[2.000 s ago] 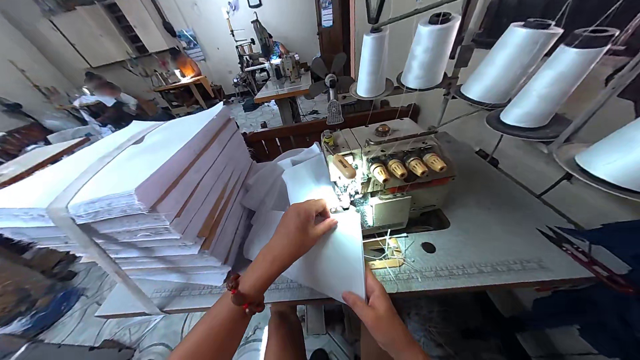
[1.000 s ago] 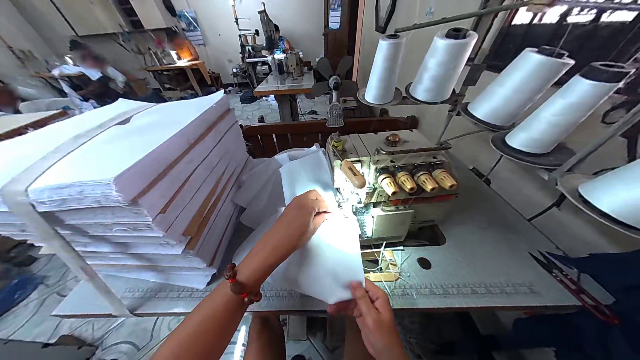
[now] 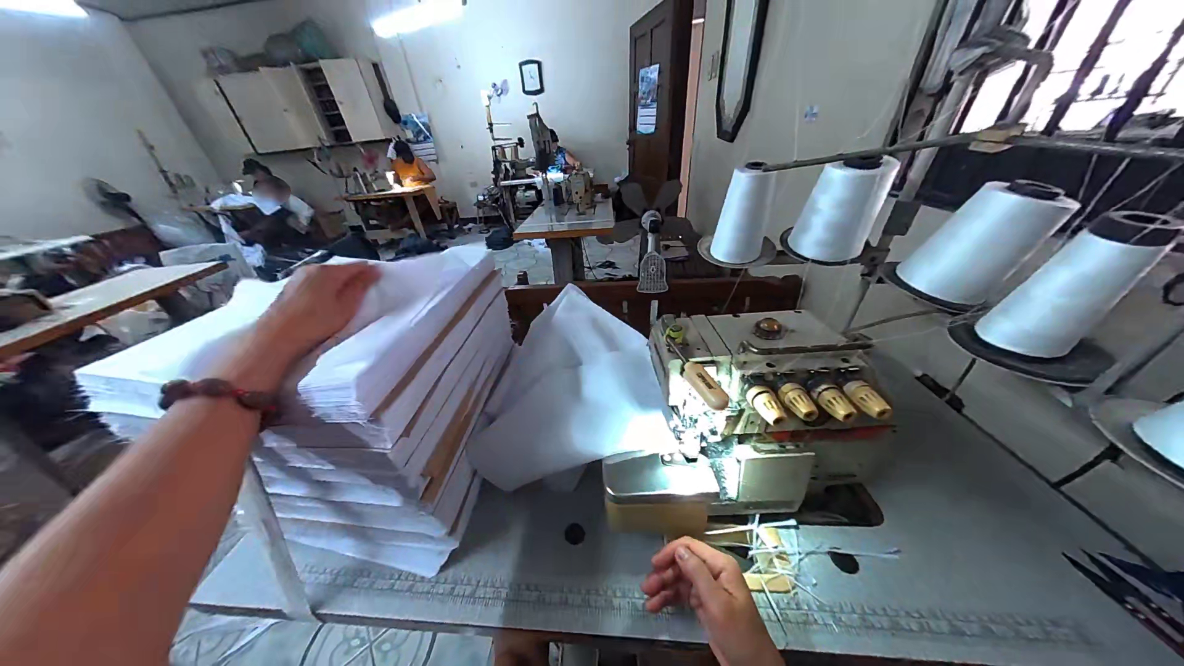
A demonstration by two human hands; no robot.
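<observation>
My left hand (image 3: 319,310) reaches over the top of a tall stack of white fabric pieces (image 3: 398,342) at left; blur hides whether its fingers grip a sheet. Near the table's front edge, my right hand (image 3: 698,587) is empty, its fingers loosely curled and apart. It is just below the overlock sewing machine (image 3: 768,388), whose lamp lights the needle area. A loose white fabric piece (image 3: 583,398) lies bunched between the stack and the machine. White thread ends (image 3: 786,555) lie on the table right of my right hand.
White thread cones (image 3: 985,245) stand on a rack at right. Thread snips (image 3: 1128,592) lie at the right edge of the sewing table (image 3: 518,564). A pale strap (image 3: 268,536) runs down beside the stack. People sit at other machines (image 3: 564,199) in the background.
My left hand has moved from the fabric at the machine to the top of the stack. My right hand has let go of the fabric, which now lies left of the needle area. The view has tilted up.
</observation>
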